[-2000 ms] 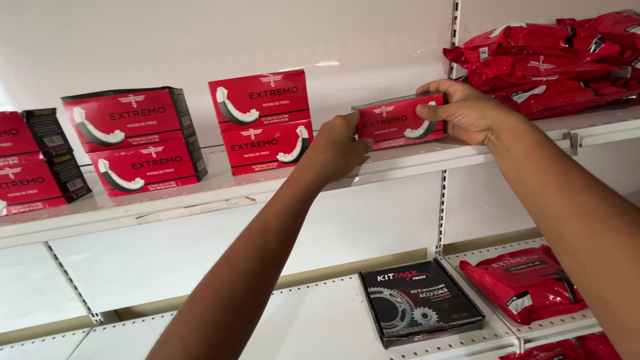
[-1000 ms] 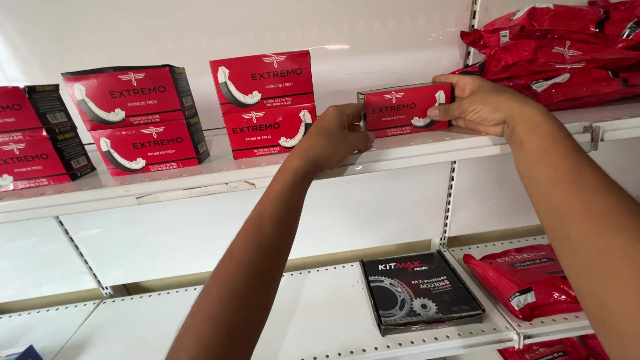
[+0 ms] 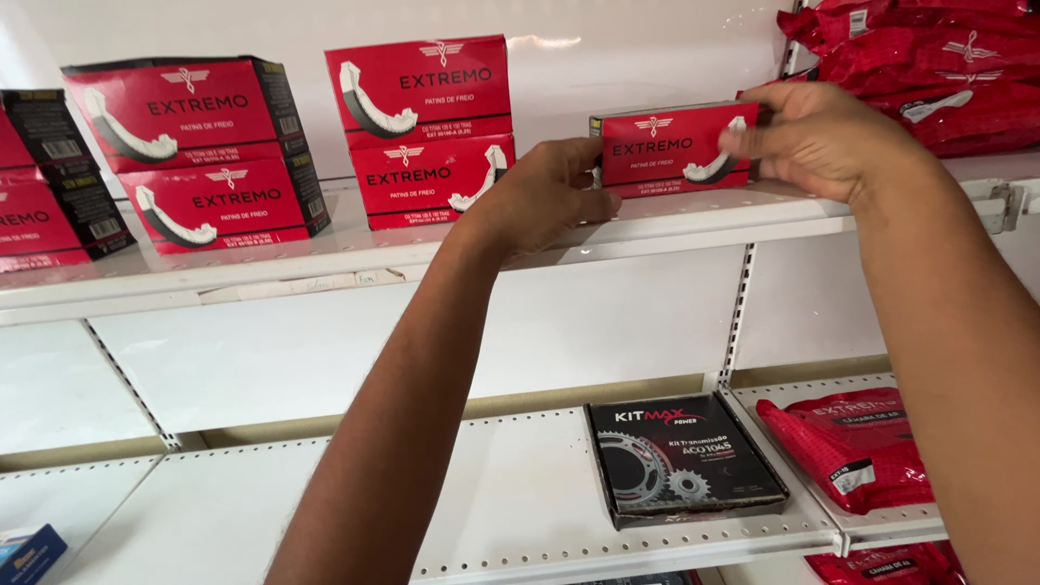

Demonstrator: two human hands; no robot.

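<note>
A red Extremo brake shoe box (image 3: 666, 154) stands on the upper white metal shelf between my two hands. My left hand (image 3: 552, 191) is at its left end, fingers bent around the edge, partly hidden behind the wrist. At its right end is my right hand (image 3: 804, 142), its thumb blurred over the front face and its fingers at the side and behind. Left of my left hand, two like boxes form a stack, an upper one (image 3: 455, 89) on a lower one (image 3: 406, 183). Whether either hand grips firmly cannot be told.
Further left on the upper shelf (image 3: 341, 264) are more stacked brake shoe boxes (image 3: 211, 114). Red plastic packages (image 3: 967, 81) lie at the right. Below are a black transmission kit box (image 3: 682, 463), a red inner tube bag (image 3: 861, 447) and a blue box (image 3: 32, 556) at lower left.
The box between my hands, tilted two seconds ago, now sits level on the shelf. Both hands remain at its ends.
</note>
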